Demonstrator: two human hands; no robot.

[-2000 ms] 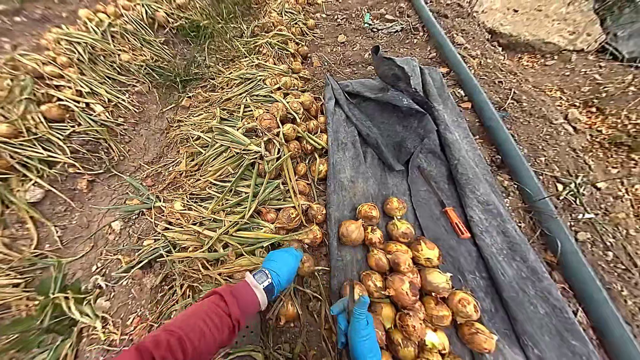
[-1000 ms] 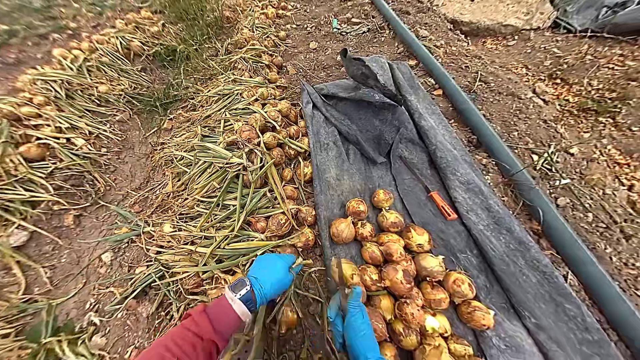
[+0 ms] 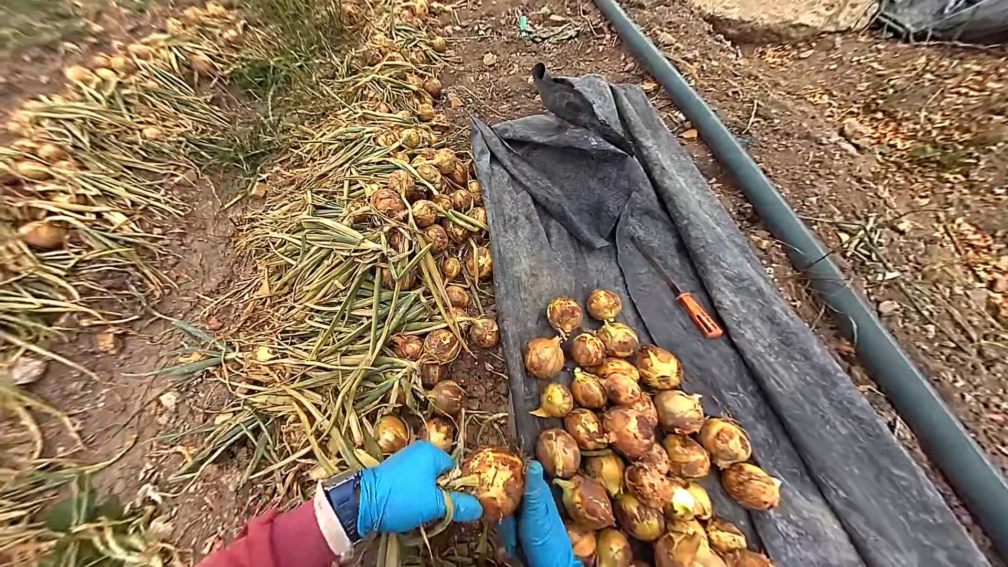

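My left hand [image 3: 416,490], in a blue glove with a watch at the wrist, is closed on the neck and dry leaves of a brown onion [image 3: 496,482]. My right hand [image 3: 542,524], also gloved in blue, is against the onion's right side, partly cut off by the lower frame edge; whether it holds a tool is hidden. Right of it, many trimmed onions [image 3: 628,429] lie heaped on a dark grey fabric sheet [image 3: 528,260]. Left of the sheet lies a row of onions with long, drying leaves [image 3: 339,315].
An orange-handled tool [image 3: 699,315] with a thin metal shaft lies on the sheet beyond the heap. A grey-green pipe [image 3: 795,228] runs along the right over bare soil. Another row of leafy onions [image 3: 87,189] lies far left. A pale rock [image 3: 787,16] sits at the top.
My left hand has gone from the leafy row towards my right hand, where an onion is now between them. One second ago a different-looking onion was by my right hand, at the heap's left edge.
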